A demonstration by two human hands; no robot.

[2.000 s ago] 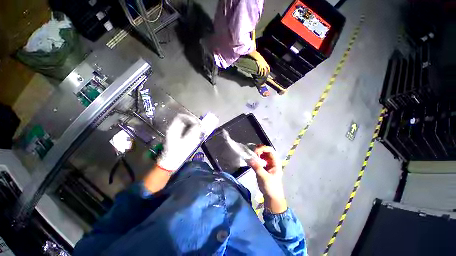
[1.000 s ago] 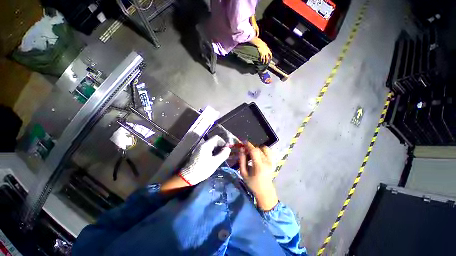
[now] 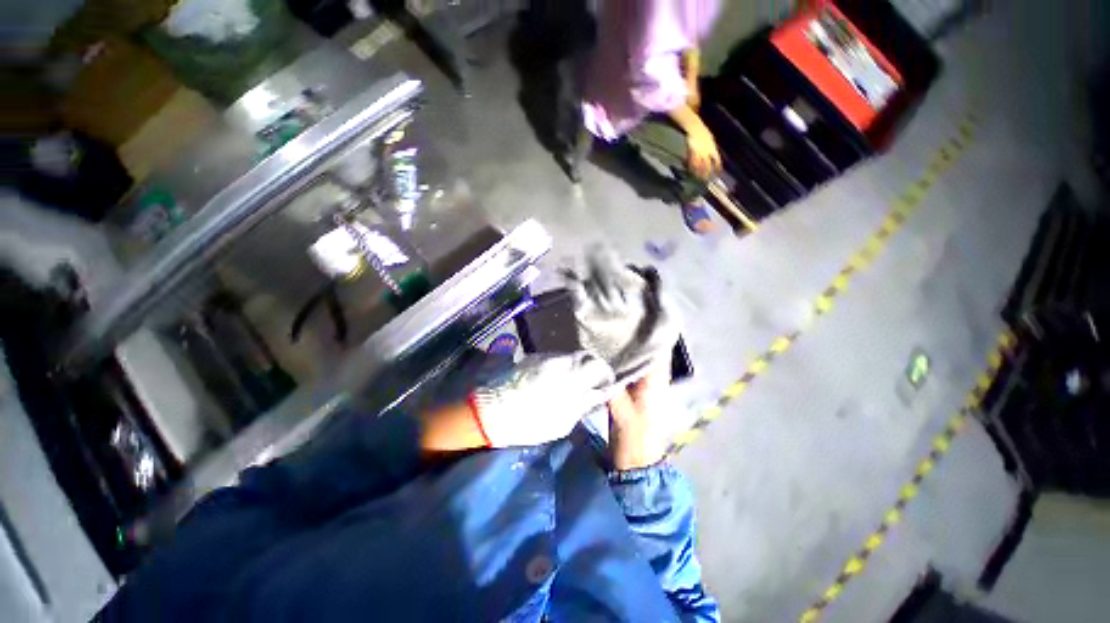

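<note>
My left hand (image 3: 542, 399), in a white knit glove with a red cuff, is in front of my blue jacket. Its fingers pinch the lower edge of a second, grey-white glove (image 3: 623, 319). My right hand (image 3: 639, 408) has its bare wrist and lower hand showing; its upper part is inside or behind this second glove, whose fingers point up and away. The glove is blurred, so how far the hand is in it and how its fingers lie are hidden. A black tray (image 3: 554, 324) on the floor is mostly covered by the hands.
Two metal rails (image 3: 256, 201) run at left above a steel table with dark-handled pliers (image 3: 319, 314). A seated person in pink (image 3: 645, 73) is ahead, beside stacked black trays (image 3: 779, 152) with a red-lined top. Yellow-black tape (image 3: 867, 253) crosses the floor; more black trays stand at right.
The second glove, earlier held loose and low between my hands, now stands up over my right hand. The view has turned, shifting the surroundings mostly rightward.
</note>
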